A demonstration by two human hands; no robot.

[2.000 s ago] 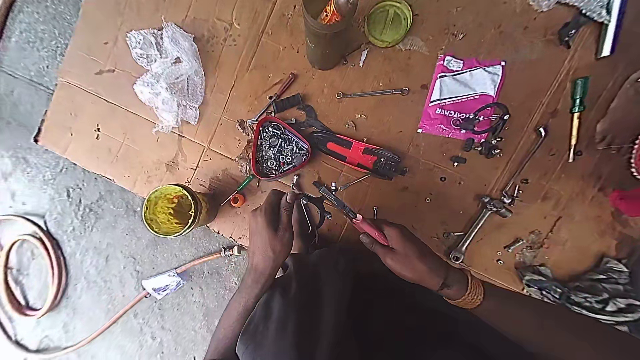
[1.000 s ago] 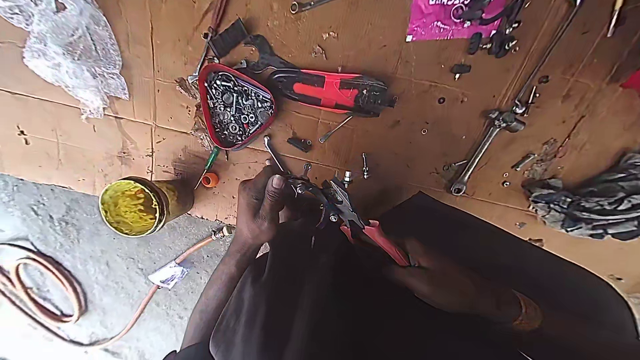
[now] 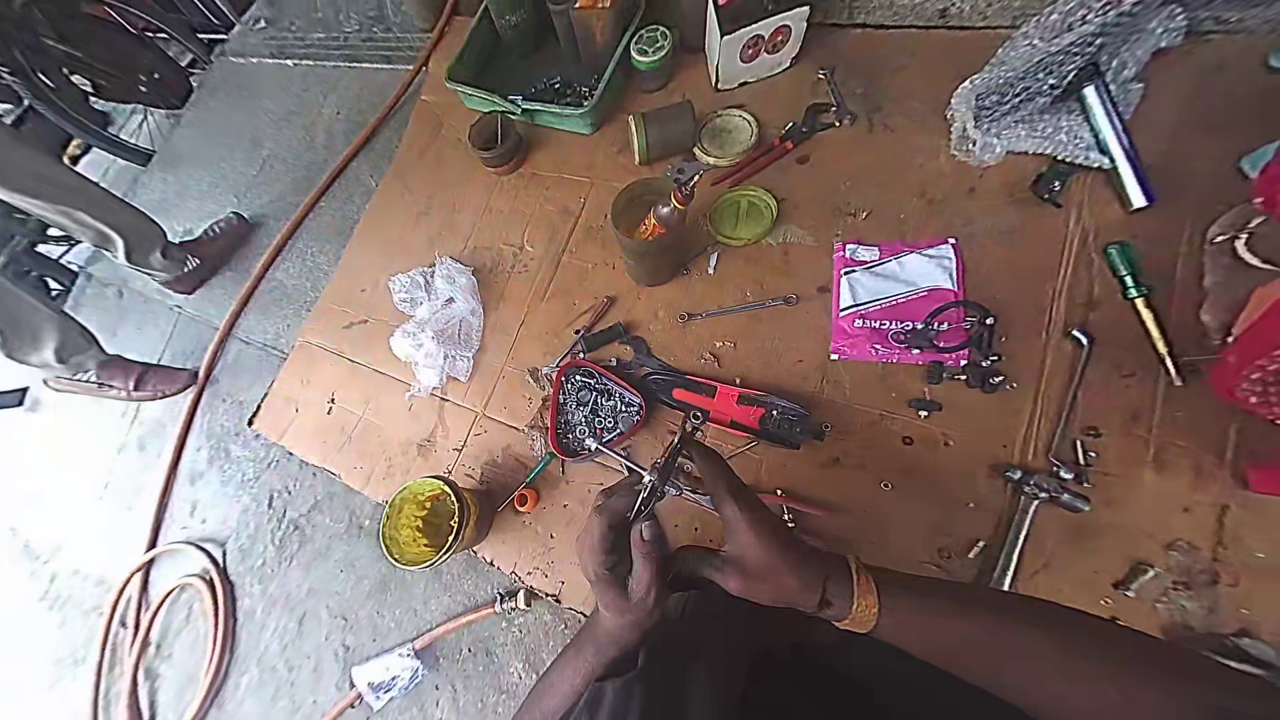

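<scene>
My left hand (image 3: 622, 555) is closed around a small dark metal part (image 3: 660, 480), whose kind I cannot tell. My right hand (image 3: 755, 545) meets it from the right, its fingers at the part's upper end; whether it grips the part or only touches it is unclear. Just beyond my hands stands a red-rimmed triangular tray (image 3: 597, 410) of small nuts and bolts. Beside it lies a red and black tool or part (image 3: 728, 403). Red-handled pliers (image 3: 795, 502) lie partly hidden behind my right hand.
An open tin of yellow grease (image 3: 425, 522) stands at left. Farther off are a combination wrench (image 3: 738, 308), a pink packet (image 3: 890, 280) and a green parts tub (image 3: 540, 110). A green-handled screwdriver (image 3: 1140, 300) lies right. A person's shoe (image 3: 205, 252) and a hose (image 3: 215, 345) are at left.
The red-handled pliers have left my right hand and now lie on the cardboard. My right hand has moved in to the part at my left hand. The view has shifted and widened.
</scene>
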